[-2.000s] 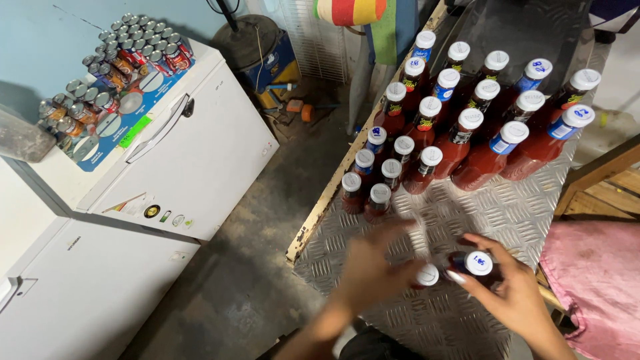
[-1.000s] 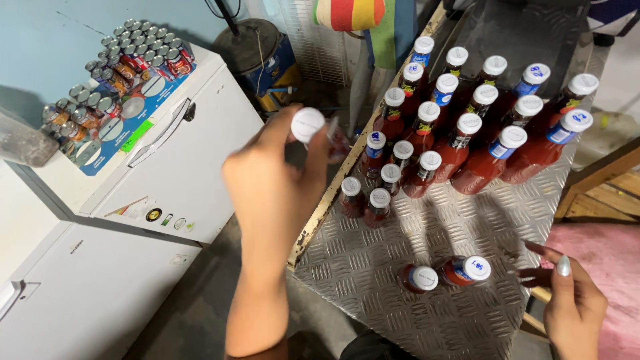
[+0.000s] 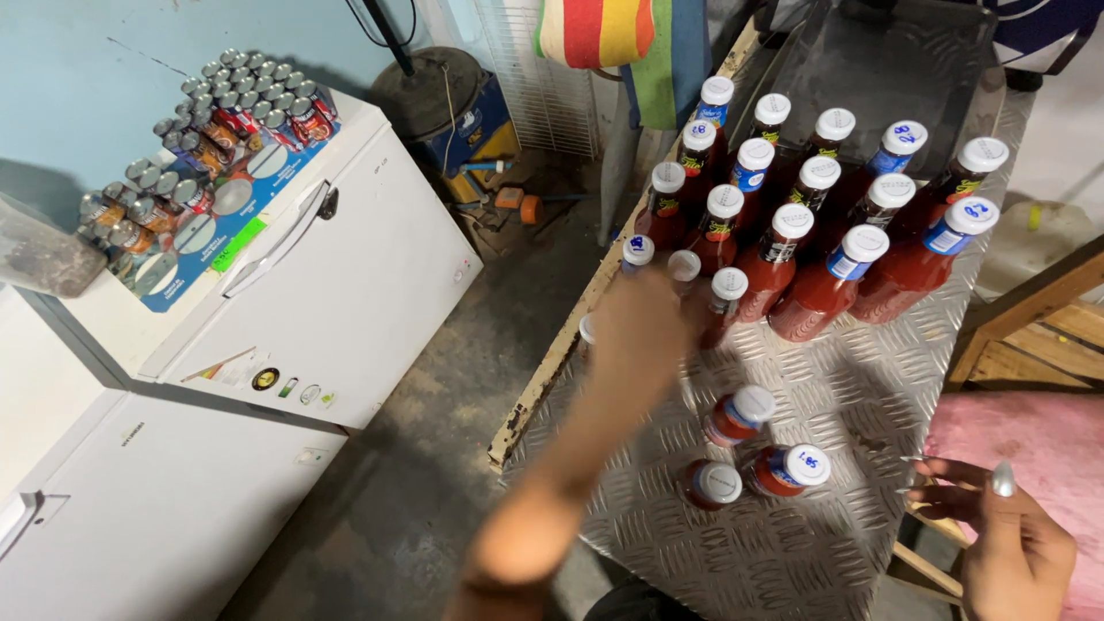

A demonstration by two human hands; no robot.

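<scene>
Rows of glass sauce bottles with white caps, such as the tall one (image 3: 815, 297) in front, stand on a diamond-plate metal surface (image 3: 828, 379). My left hand (image 3: 647, 328), blurred, is over the small bottles at the left edge and partly covers them; its fingers are hidden. Nearer me are three small sauce bottles: one (image 3: 731, 424) behind, one (image 3: 707, 485) at the left and one (image 3: 780, 471) at the right, its cap marked in blue. My right hand (image 3: 1009, 535) is off the surface's right edge, fingers apart, holding nothing.
White chest freezers (image 3: 345, 233) stand at the left, with many cans (image 3: 259, 103) on a printed cardboard tray. A black tray (image 3: 888, 78) lies behind the bottles. A wooden chair (image 3: 1035, 345) with a pink cloth (image 3: 1018, 431) is at the right. A painted metal edge (image 3: 535, 405) borders the surface.
My left hand, holding a small bottle at the left one second ago, is now over the small bottles in the rows. A third small bottle now stands with the two in front.
</scene>
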